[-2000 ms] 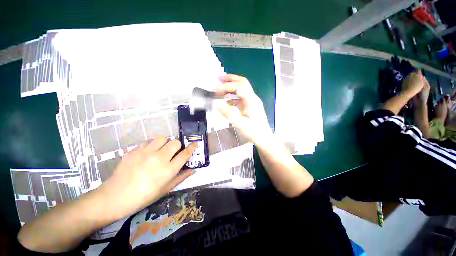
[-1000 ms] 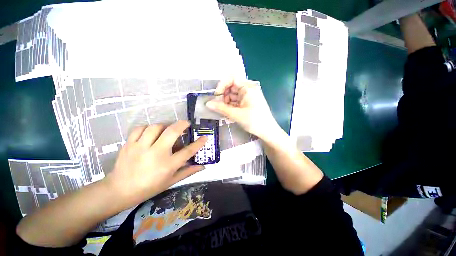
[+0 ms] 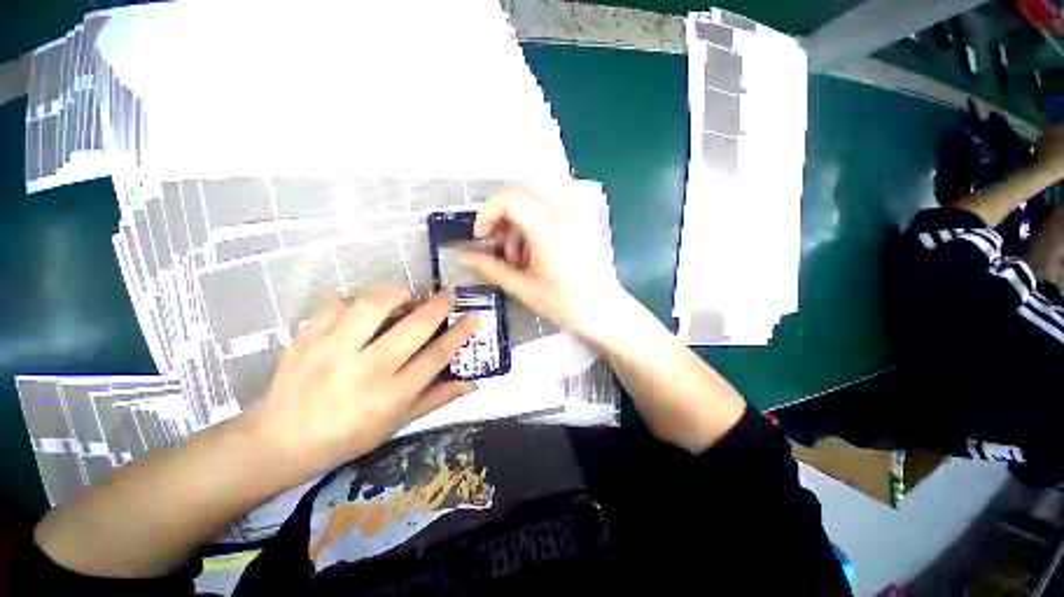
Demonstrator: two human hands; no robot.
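Note:
A black keypad phone (image 3: 478,346) lies upright in front of me on the fanned stack of film sheets (image 3: 315,251), its pale keys toward me and its dark screen end away. My left hand (image 3: 362,350) holds the phone's left side, with fingertips over the keys and the screen's lower edge. My right hand (image 3: 543,257) is over the upper right of the phone, thumb and fingers pinching at a small greyish film (image 3: 462,264) on the screen. The film is blurred, and my right fingers hide part of the screen.
A side stack of film strips (image 3: 743,187) lies to the right. Beyond the metal edge (image 3: 601,26) is a green surface. A grey post (image 3: 869,33) stands at the upper right. A neighbouring person's striped sleeve (image 3: 992,262) is at the right.
Since two seconds ago, my right hand has brought the film from above the phone down onto its screen. My left hand still holds the phone. The neighbour's arm has moved.

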